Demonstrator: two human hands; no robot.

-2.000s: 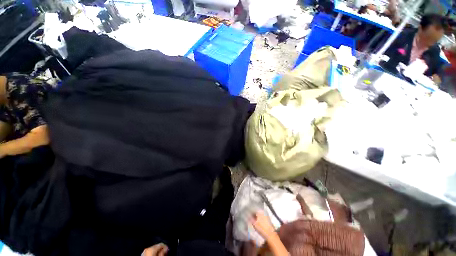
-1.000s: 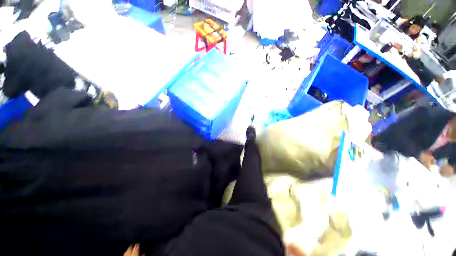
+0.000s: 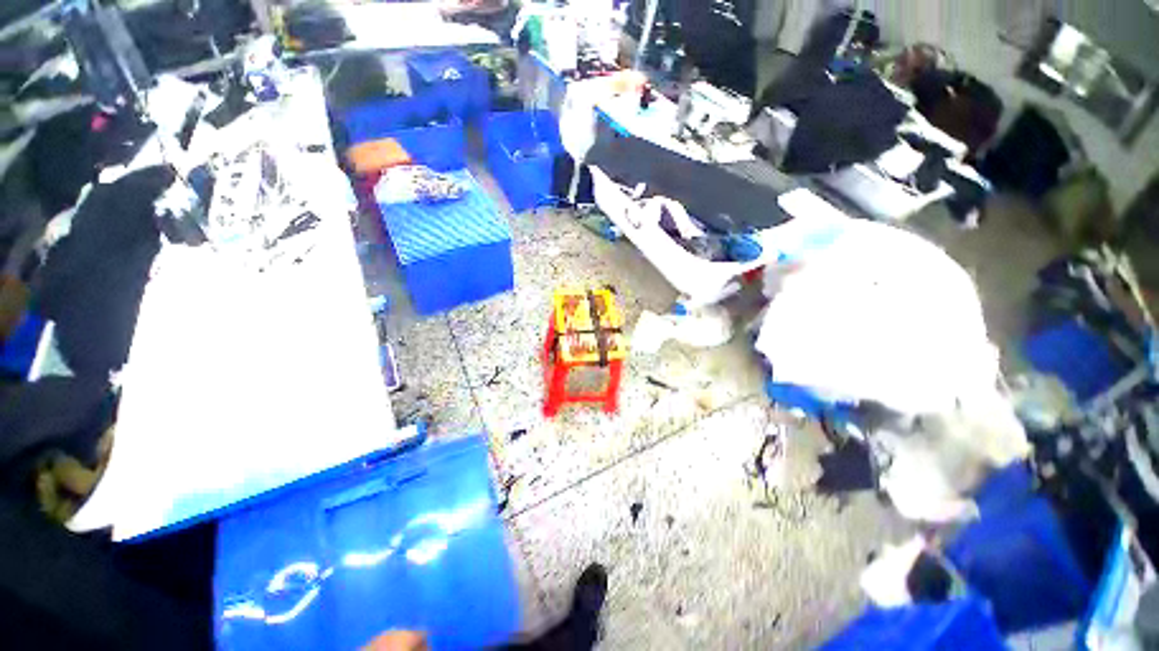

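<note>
A blue plastic crate or box (image 3: 362, 547) with a shiny top lies nearest in front of me at the bottom left. A small bit of a hand, which looks like my left hand (image 3: 397, 640), shows at the bottom edge over the crate, cut off by the frame. Its fingers and any hold are hidden. My right hand is not in view. A dark shoe and leg (image 3: 587, 600) are on the floor right of the crate. Black cloth (image 3: 115, 579) fills the bottom left corner.
A long white-topped table (image 3: 242, 369) stands at left. A red-legged stool with a yellow top (image 3: 586, 343) stands on the speckled floor (image 3: 661, 509). Another blue box (image 3: 447, 242) is beyond. A big white heap (image 3: 877, 312) and blue bins (image 3: 1017, 547) are at right.
The view has swung and moved forward. The large black cloth has mostly left the picture, and the tan sacks are gone from view. The stool and blue crate show nearer. The right hand is out of view.
</note>
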